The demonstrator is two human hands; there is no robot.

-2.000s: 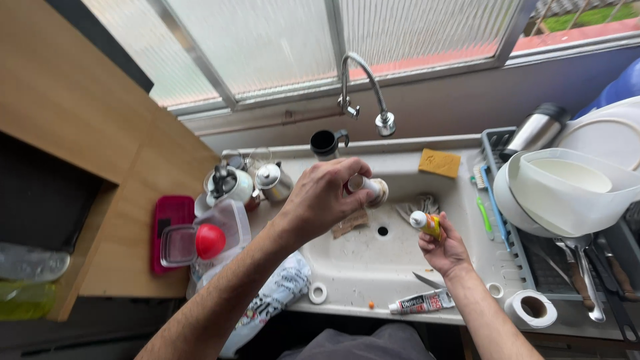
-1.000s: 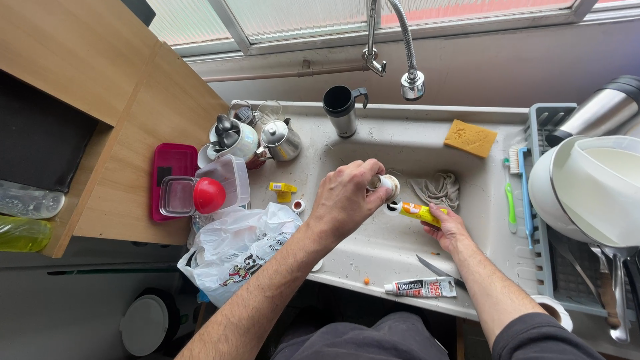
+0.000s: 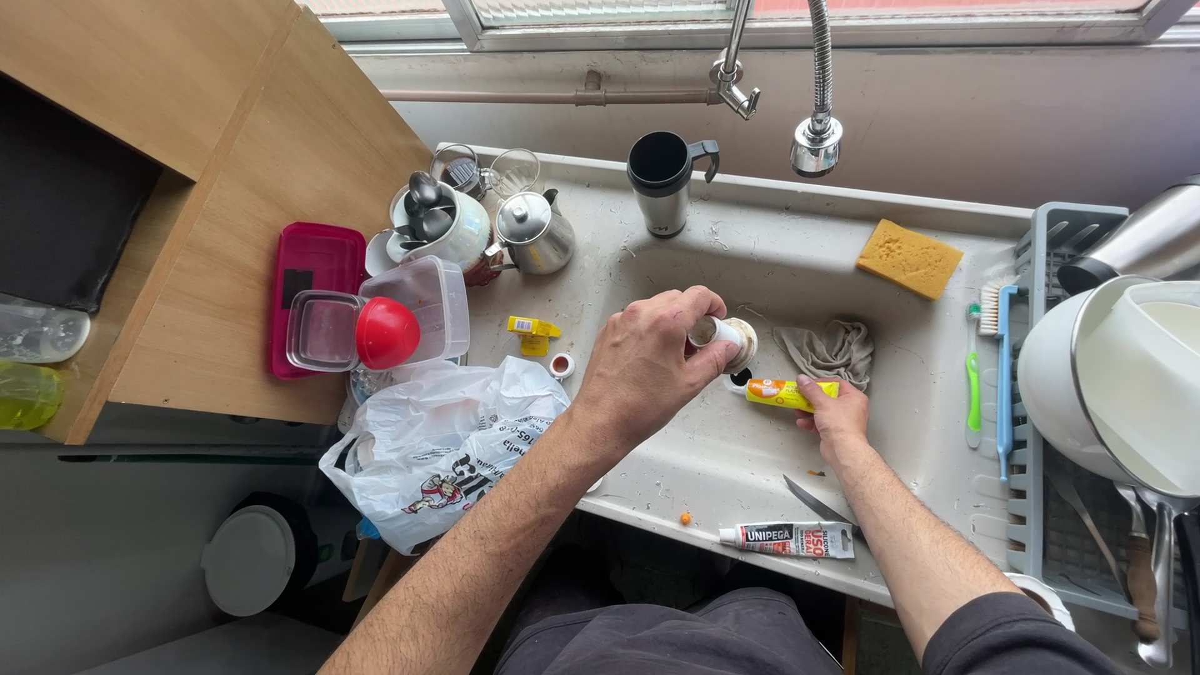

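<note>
My left hand (image 3: 656, 361) grips a white plastic pipe fitting (image 3: 739, 343) with a flanged end, held over the sink basin. In my right hand (image 3: 834, 412) is a small yellow and orange glue tube (image 3: 780, 393), its nozzle end pointing left, just below the fitting. The dark drain hole (image 3: 741, 377) shows beside that nozzle end. A crumpled grey cloth (image 3: 830, 351) lies in the basin behind my right hand. On the front rim rest a silicone sealant tube (image 3: 792, 540) and a knife (image 3: 814, 498), partly hidden by my right forearm.
A travel mug (image 3: 660, 192), a metal coffee pot (image 3: 536, 234) and a yellow sponge (image 3: 907, 260) stand or lie around the basin. At left are a plastic bag (image 3: 450, 450) and food containers (image 3: 323, 328). A dish rack (image 3: 1027, 525) with pans is at right; a flexible faucet (image 3: 817, 141) hangs above.
The glue tube in my right hand has turned from pointing up and toward the left to lying nearly level, under the fitting. My left hand still holds the fitting. The view has tilted down.
</note>
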